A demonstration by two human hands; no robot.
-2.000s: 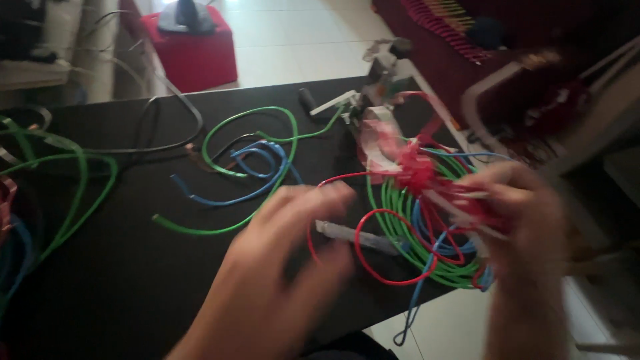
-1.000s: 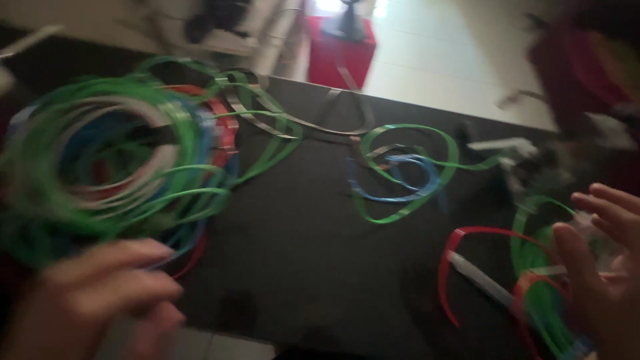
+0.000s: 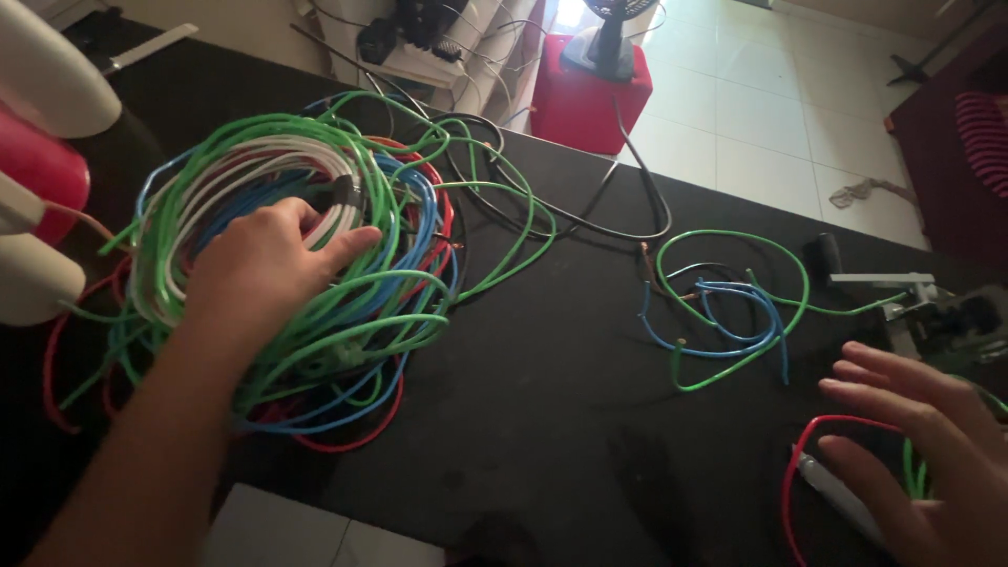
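My left hand [image 3: 264,260] reaches into a large pile of coiled electrical wires [image 3: 402,315] in green, blue, red and white. Its fingers touch the white wire coil [image 3: 260,150], which has black tape round it; whether they grip it is hard to see. At the lower right my right hand [image 3: 906,441] hovers with fingers apart, holding nothing. Beneath it are a red wire [image 3: 790,488] and a grey-white tool or strip [image 3: 839,492], partly hidden. Loose green wire [image 3: 803,268] and blue wire pieces [image 3: 756,346] lie between the hands. A hand-cranked metal device [image 3: 906,299] is at the right.
A black table [image 3: 543,409] carries everything. White and red rounded objects [image 3: 47,71] stand at its left edge. Black cable [image 3: 630,236] loops near the far edge. Beyond it, a small fan [image 3: 606,47] stands on a red box [image 3: 591,110].
My left hand has moved onto the coil pile. My right hand, on red wire strands two seconds ago, has let them go and is apart from them. The view has swung left.
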